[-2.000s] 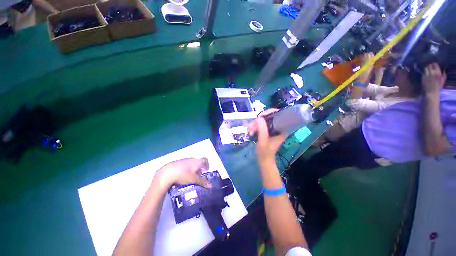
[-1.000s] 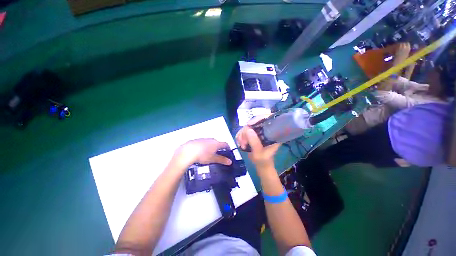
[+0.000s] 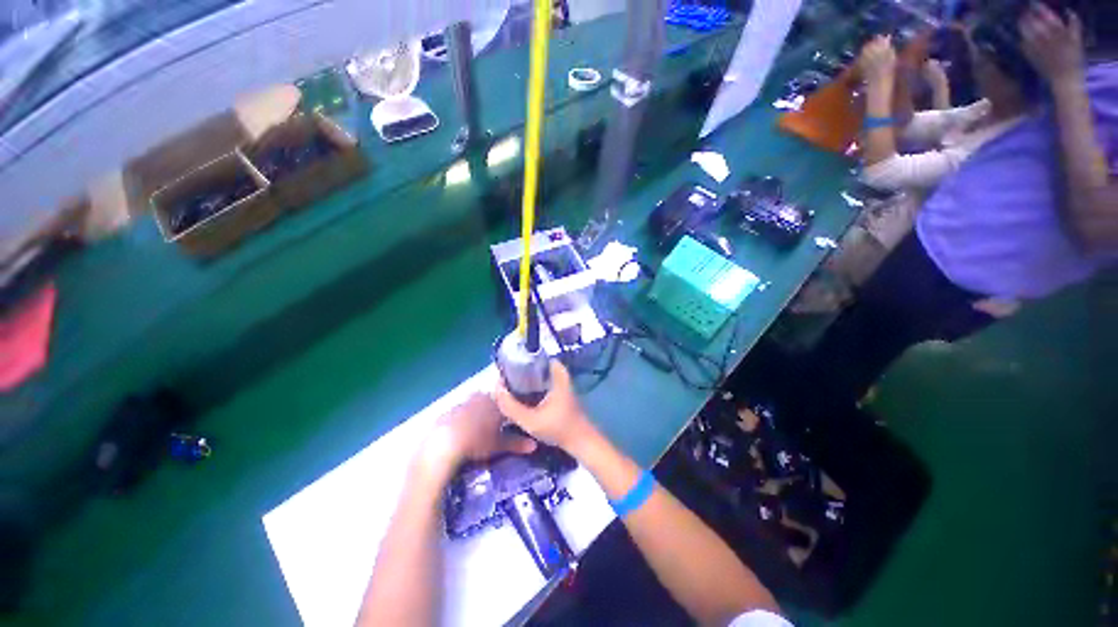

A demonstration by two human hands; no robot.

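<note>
My right hand (image 3: 554,410), with a blue band at the wrist, grips the electric screwdriver (image 3: 524,367), which stands upright over the black unit (image 3: 497,489). Its tip is hidden by my hands. My left hand (image 3: 472,431) rests on the far side of the unit and holds it on the white mat (image 3: 331,529). The unit's arm, with a blue tip, points toward me. A yellow hose (image 3: 532,159) runs up from the screwdriver's rear.
The screw feeder (image 3: 548,288) stands beyond the mat, with a teal perforated box (image 3: 704,288) and black units to its right. Cardboard boxes (image 3: 218,202) are at the back left. A dark bin (image 3: 846,521) of parts lies below right. A person (image 3: 1005,221) is at the right.
The screwdriver has swung from a slanted pose beside the unit to upright over it. My right hand has come close to my left. The view has shifted, showing the boxes and bin.
</note>
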